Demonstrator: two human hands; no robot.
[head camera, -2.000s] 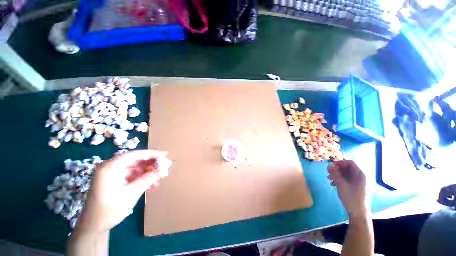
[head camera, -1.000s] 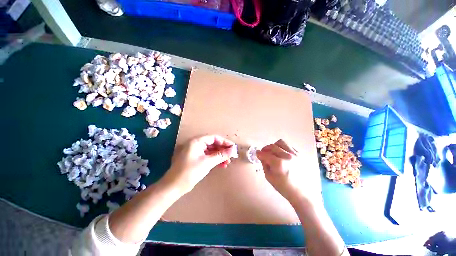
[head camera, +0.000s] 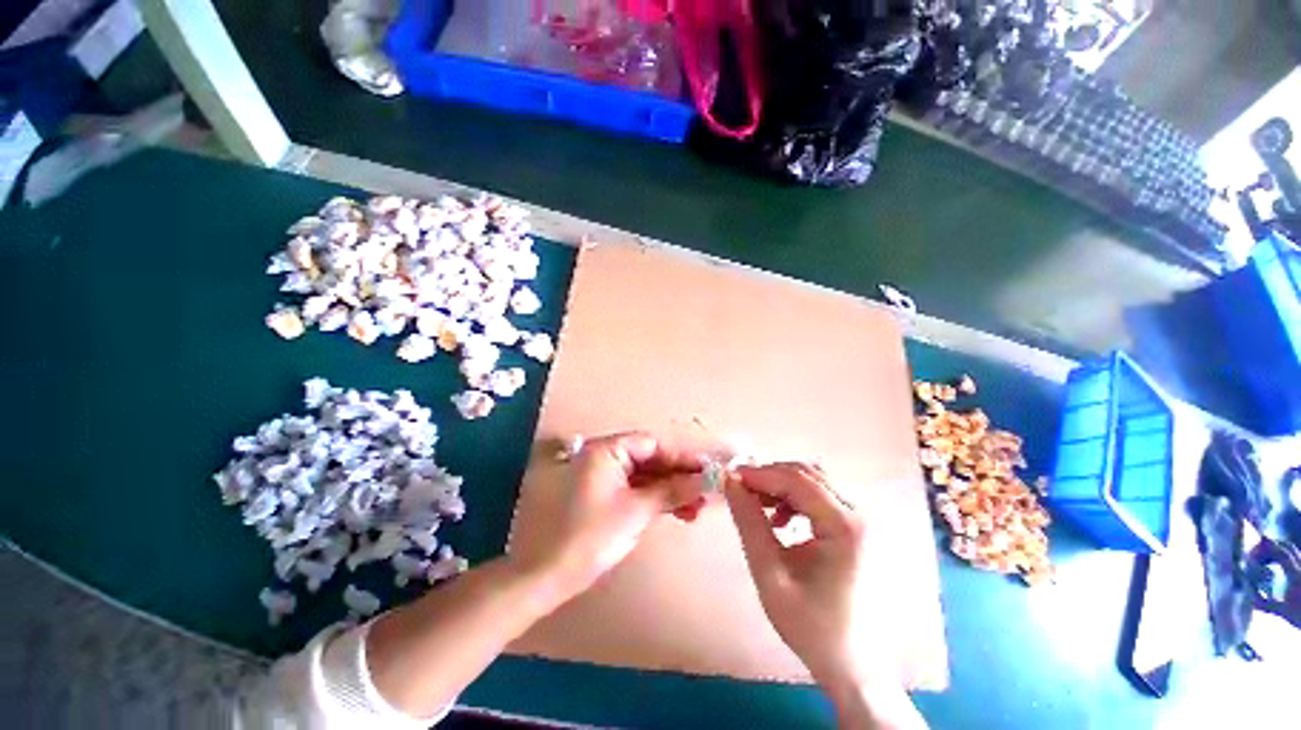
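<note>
My left hand (head camera: 606, 511) pinches a small whitish piece (head camera: 712, 476) between its fingertips, above the tan cardboard sheet (head camera: 742, 335). The thumb and forefinger of my right hand (head camera: 810, 549) close on the same piece from the right, and the fingertips of both hands nearly meet. Whether my right fingers also hold a tiny part cannot be told. Another small whitish piece (head camera: 572, 446) shows at the far-left edge of my left hand. The clear dish is hidden or blurred behind the fingers.
Left are a whitish-grey pile (head camera: 343, 478) and, beyond it, a cream-white pile (head camera: 414, 271). An orange-brown pile (head camera: 985, 485), a bright blue basket (head camera: 1110, 454) and a flat black rectangle (head camera: 1146, 620) are right. A blue tray (head camera: 549, 97) and a black plastic bag (head camera: 828, 107) are behind.
From two seconds ago, both hands have come together over the board. Since one second ago, my right hand has left the dish and met the left at the piece. The view has shifted.
</note>
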